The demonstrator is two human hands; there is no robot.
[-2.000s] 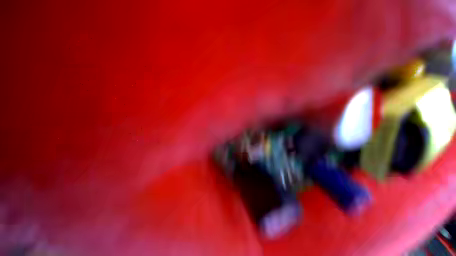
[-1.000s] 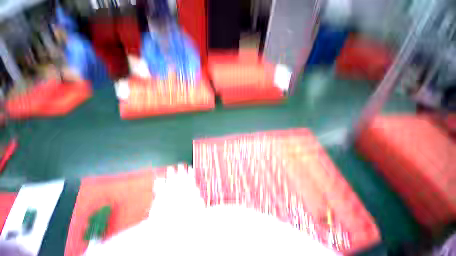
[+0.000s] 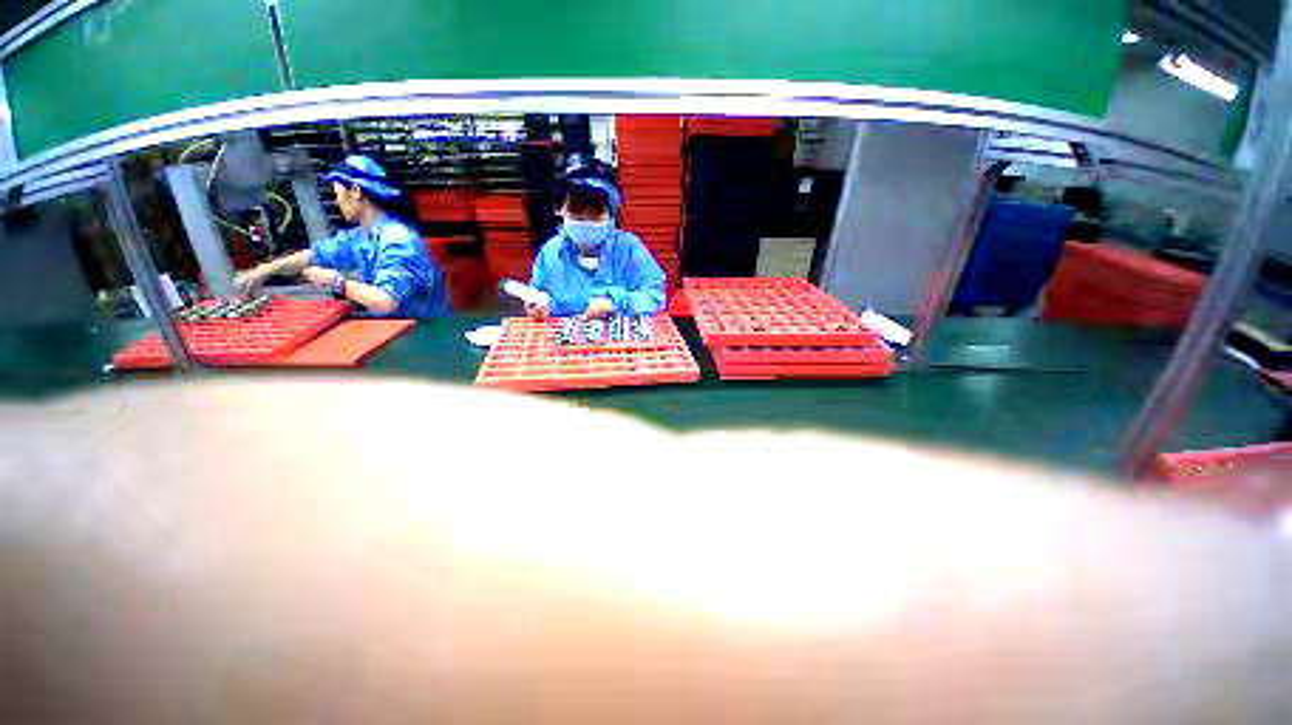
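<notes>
A large, blurred pale shape (image 3: 609, 581) fills the lower half of the view, very close to the camera. It may be a hand or glove, but I cannot tell which hand, nor see any fingers. It hides the near side of the bench and anything lying there. Across the dark green bench (image 3: 794, 408), a red compartment tray (image 3: 510, 371) lies before a person, with several small boards (image 3: 607, 330) at its far side. No board shows in my own hands.
A person (image 3: 602, 269) in blue faces me; another (image 3: 390, 262) works at the left over a red tray (image 3: 305, 323). Stacked red trays (image 3: 794, 315) stand right of centre. Metal posts (image 3: 149, 269) and a green panel (image 3: 638, 50) frame the view. A red tray edge (image 3: 1226, 460) shows far right.
The view has tilted up from the near mat, tray and loose board to the far side of the bench. The pale shape now spreads across the whole width and hides the near area.
</notes>
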